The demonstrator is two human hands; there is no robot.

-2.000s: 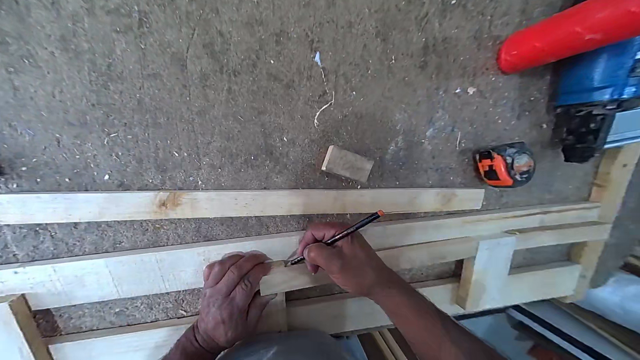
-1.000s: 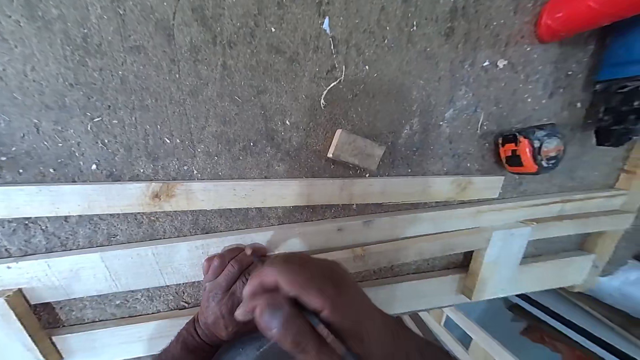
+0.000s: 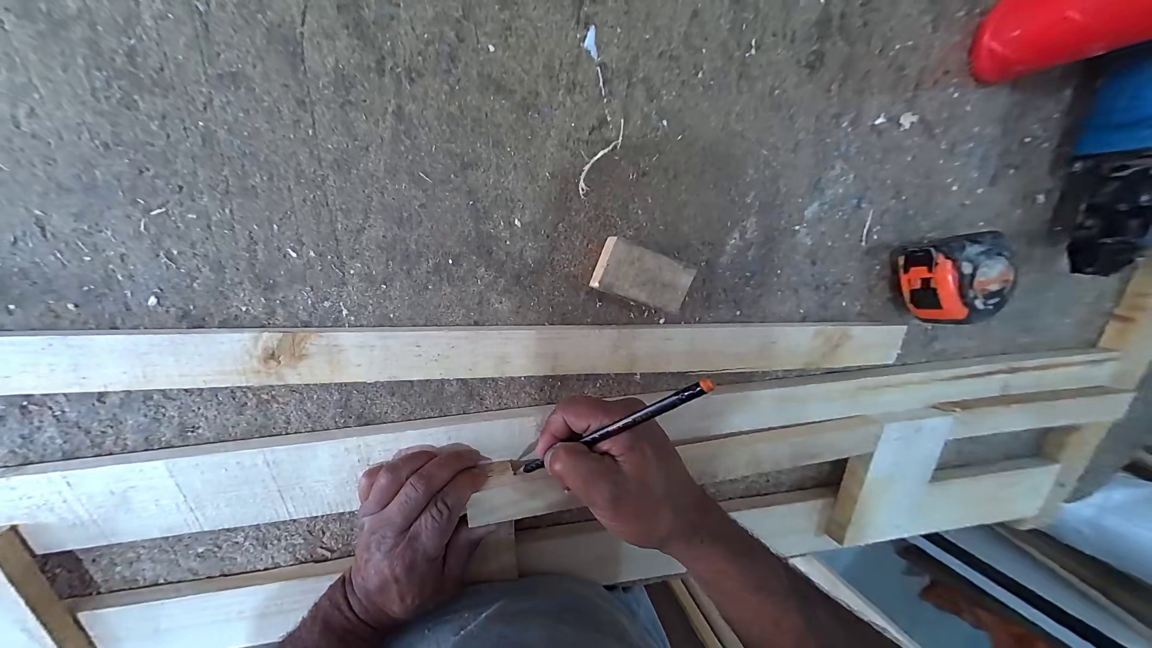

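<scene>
My right hand (image 3: 621,472) grips a dark pencil with an orange end (image 3: 643,414). Its point rests at the upper face of a wooden batten (image 3: 783,447), just right of my left hand. My left hand (image 3: 418,526) lies over the batten's left end, fingers bent around the wood and pressing it. Beneath the batten, a short wooden crosspiece (image 3: 495,553) shows between my hands. A long pale board (image 3: 243,477) runs behind both hands, and another frame board (image 3: 216,605) passes nearer my body, partly hidden by my left hand.
A loose board (image 3: 450,354) lies on the concrete floor beyond the frame. Farther off are a wood offcut (image 3: 643,274) and an orange and black tape measure (image 3: 954,277). A short block (image 3: 891,477) crosses the frame at right. A red cylindrical object (image 3: 1053,36) is at upper right.
My right hand has moved back from over my left hand, where it was a second ago, to the batten, with the pencil point at the wood again. My left hand remains at the batten's end.
</scene>
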